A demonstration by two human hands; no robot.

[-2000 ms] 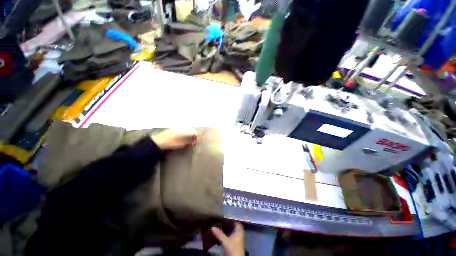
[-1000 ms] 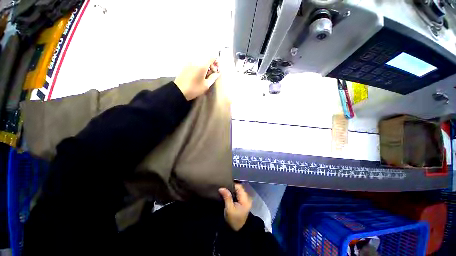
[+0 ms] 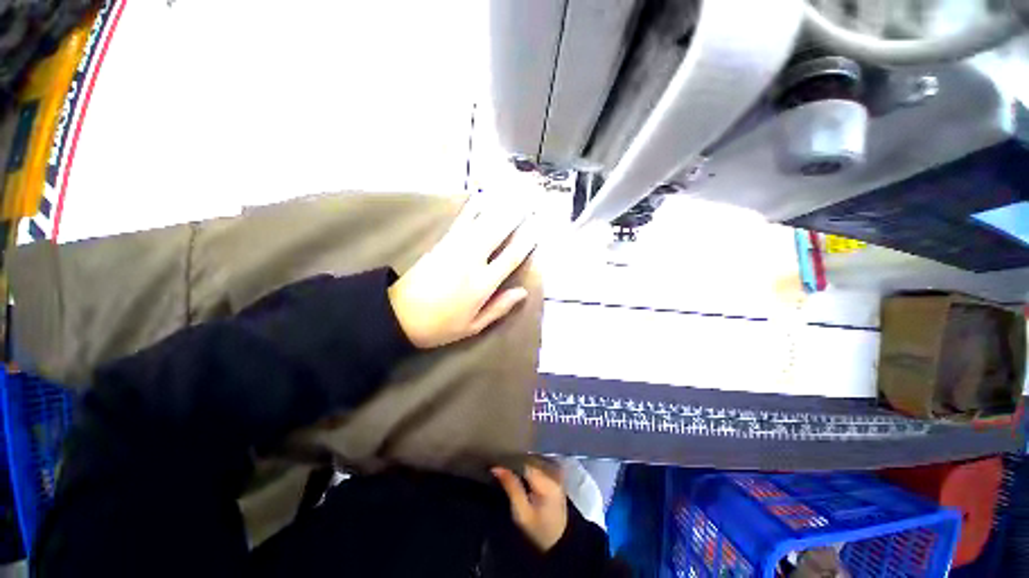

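The olive-brown garment panel (image 3: 305, 243) lies on the white table and drapes over the front edge to the lap. My left hand (image 3: 463, 277) lies flat on it near its right edge, fingers spread, fingertips just left of the needle area. My right hand (image 3: 535, 506) pinches the panel's lower right corner at the table's front edge, between thumb and fingers. The presser foot and needle area (image 3: 623, 226) shows under the bright light, right of my left fingertips; no cloth is seen under it.
The sewing machine head (image 3: 722, 113) fills the top right. An edge ruler (image 3: 722, 422) runs along the front edge. A cardboard box (image 3: 912, 352) with dark cloth stands at right. Pens (image 3: 810, 260) lie beside a yellow item (image 3: 843, 243). A blue basket (image 3: 812, 525) and red bin (image 3: 973, 508) are below.
The view has moved down and closer to the machine. My left hand has gone from gripping the cloth's upper right edge to lying spread on it. My right hand stays at the lower corner.
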